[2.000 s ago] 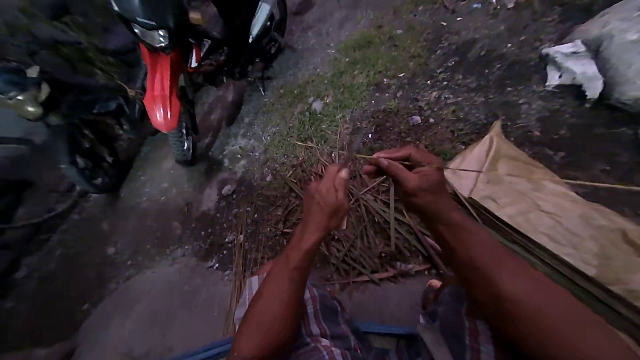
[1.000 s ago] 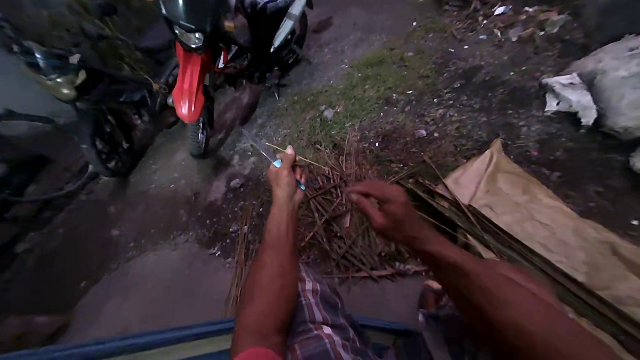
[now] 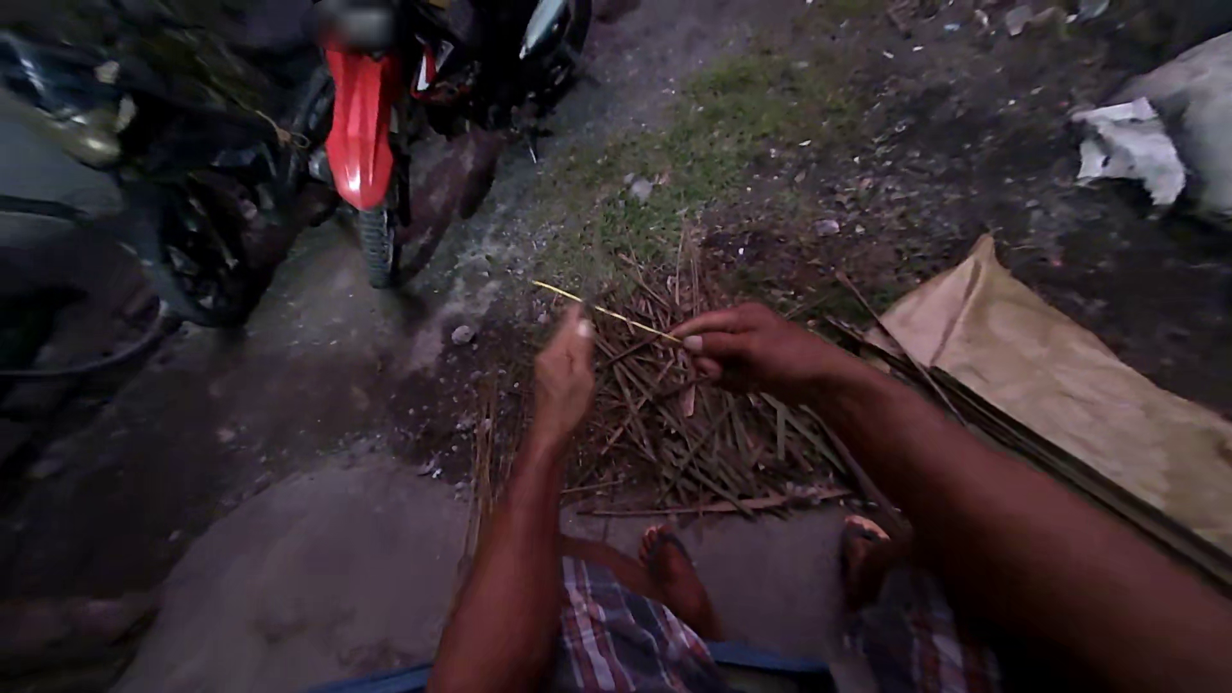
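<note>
My right hand [image 3: 736,348] pinches one end of a thin yellow-green strip [image 3: 630,322], probably plant material, between thumb and fingers. The strip slants up and left past my left hand [image 3: 566,371], which is blurred and closed near its middle. A small dark shape shows at the left fingertips; whether it is a blade, I cannot tell. Under both hands spreads a loose pile of brown and green strips and dry leaf pieces [image 3: 712,448] on the ground.
A motorcycle with a red front fender [image 3: 358,130] stands at the upper left, beside a dark motorcycle [image 3: 197,241]. On the right, a tan sheet [image 3: 1078,385] lies by long dark fronds or stalks [image 3: 1039,443]. Sandalled feet [image 3: 674,573] are below the pile.
One second ago my hands were farther apart, and the left held a knife-like tool with blue showing at its fingers. Now the yellow-green strip runs between both hands.
</note>
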